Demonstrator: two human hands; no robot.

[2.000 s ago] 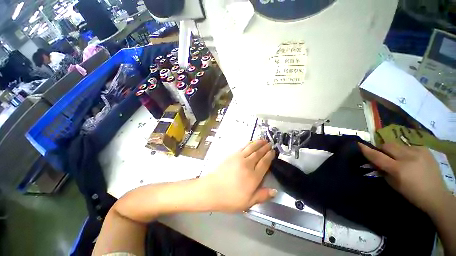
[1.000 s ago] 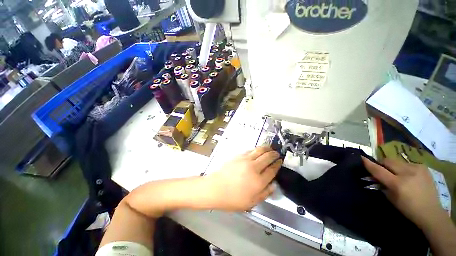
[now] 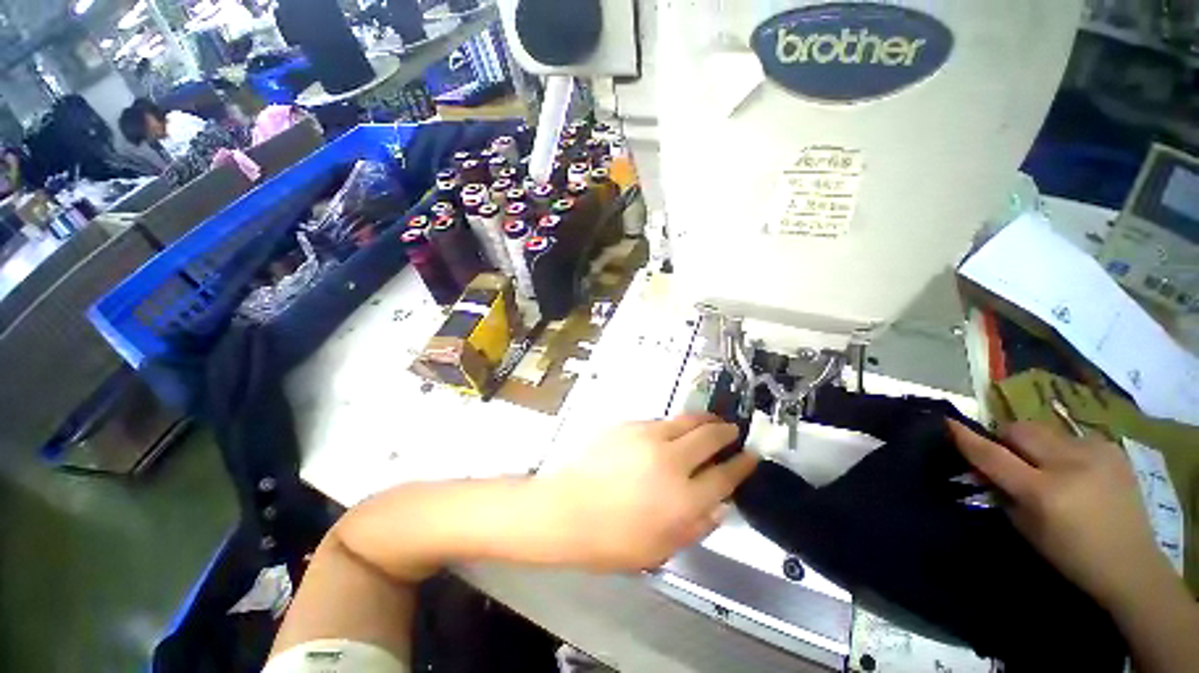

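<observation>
Dark trousers (image 3: 907, 526) lie over the feed plate (image 3: 756, 598) and up under the work clamp (image 3: 789, 388) of the white machine head (image 3: 855, 184). My left hand (image 3: 644, 493) pinches the cloth's left edge just left of and below the clamp, fingertips bent over the dark fabric. My right hand (image 3: 1058, 506) lies on the cloth at the right, gripping a fold; a light slim thing shows by its fingers, too small to name. The needle point is hidden by the clamp.
Thread spools (image 3: 506, 217) and a yellow-black box (image 3: 471, 345) stand left of the head. A blue crate (image 3: 197, 256) with dark garments is at the left. Paper sheets (image 3: 1078, 296), olive cloth (image 3: 1039, 398) and a control panel (image 3: 1164, 224) are at the right. A person (image 3: 164, 125) sits far left.
My left fingers have moved slightly down and curled onto the cloth edge at the clamp's left. My right hand has barely moved. The camera view has shifted, showing more of the machine head.
</observation>
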